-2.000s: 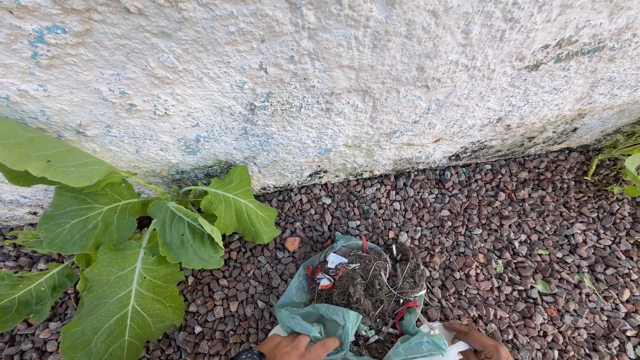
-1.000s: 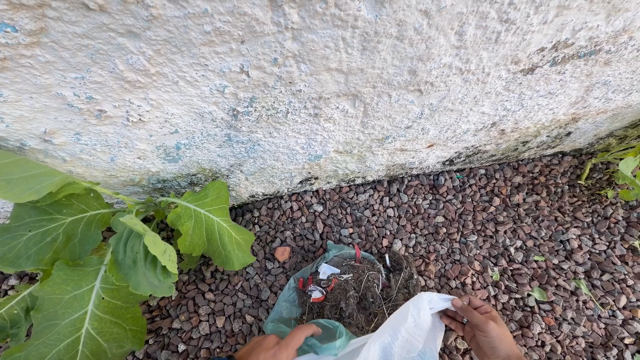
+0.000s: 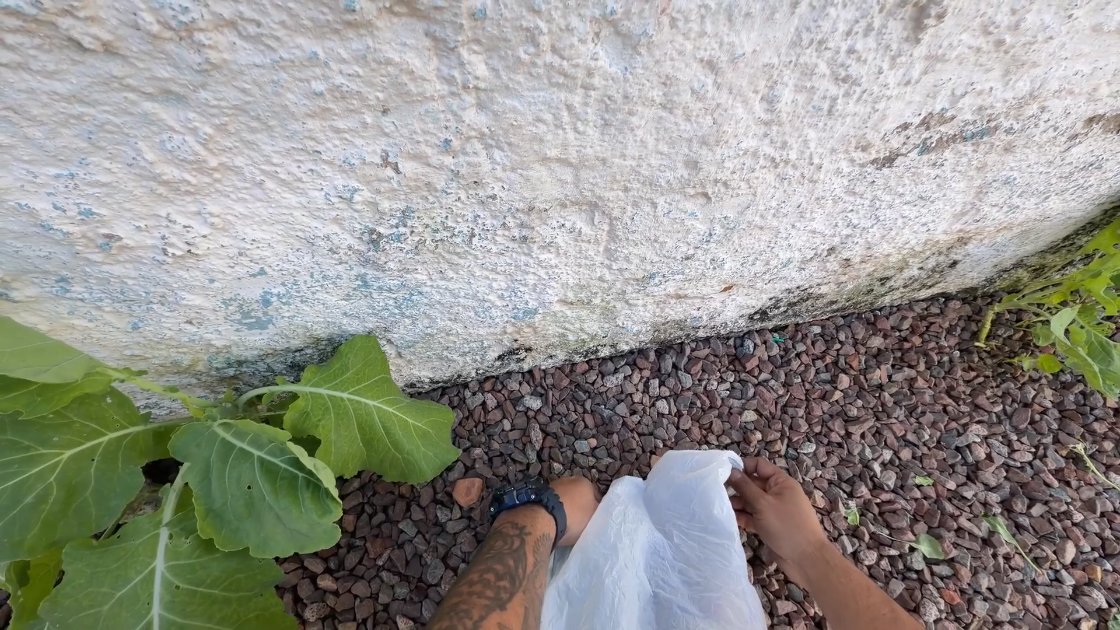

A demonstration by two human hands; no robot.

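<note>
A white plastic bag point(image 3: 656, 551) stands up between my hands at the bottom centre, over the gravel. My right hand point(image 3: 774, 507) pinches the bag's upper right edge between thumb and fingers. At the bag's left side is my left hand point(image 3: 576, 509), its fingers hidden behind the plastic; a dark wristwatch point(image 3: 528, 503) is on that wrist. Whether the left fingers grip the bag cannot be told. The green bag with soil and litter is out of sight.
A rough whitewashed wall point(image 3: 560, 192) rises behind the reddish gravel point(image 3: 875, 420). A large-leaved green plant point(image 3: 254, 486) grows at the left, another leafy plant point(image 3: 1081, 324) at the far right. A reddish stone point(image 3: 467, 492) lies near the watch.
The white bag has been raised upright and now hides the green bag of soil seen earlier. My left hand has moved forward, from beside the green bag to behind the white plastic.
</note>
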